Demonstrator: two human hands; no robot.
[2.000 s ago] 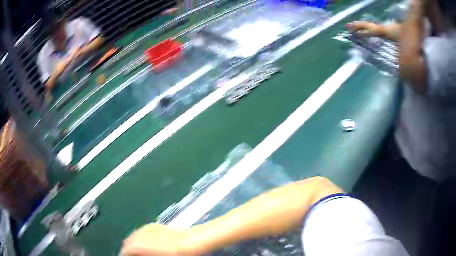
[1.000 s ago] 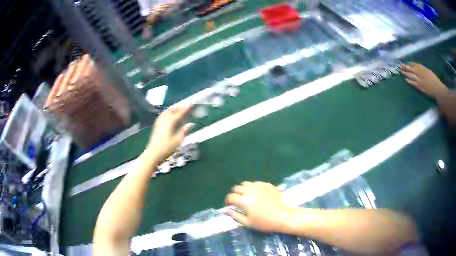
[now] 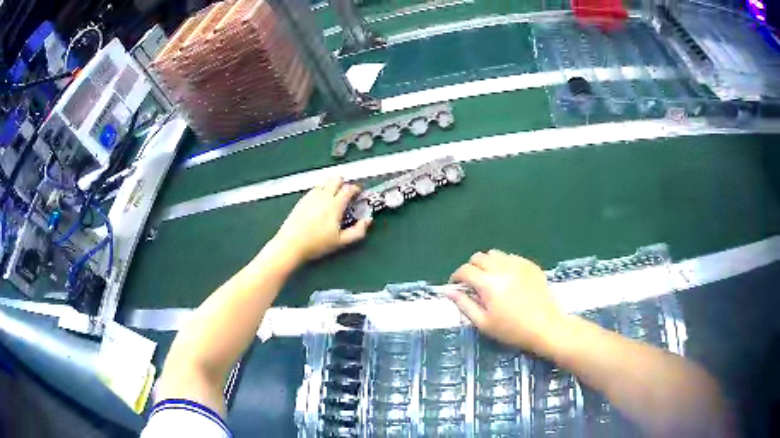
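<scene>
My left hand point(image 3: 323, 221) grips the left end of a grey metal carrier fixture point(image 3: 410, 190) on the green belt; round components show in its pockets. A second carrier fixture point(image 3: 392, 133) lies just behind it, its pockets looking empty. My right hand point(image 3: 505, 299) is at the far edge of the clear blister tray point(image 3: 445, 376), fingers bent down over it; whether they pinch anything is hidden. The tray's left row holds dark round components point(image 3: 346, 368); the other rows look glassy.
A copper-brown stack point(image 3: 235, 73) and a station machine point(image 3: 94, 111) with blue tubes stand at the left. White paper point(image 3: 128, 359) lies at the left edge. More clear trays point(image 3: 616, 68) and a red bin point(image 3: 600, 12) are across the belt. A metal post stands beside the stack.
The view has swung left. My left hand has moved from above the rear fixture onto the nearer one and grips its end. My right hand stays at the tray's far edge.
</scene>
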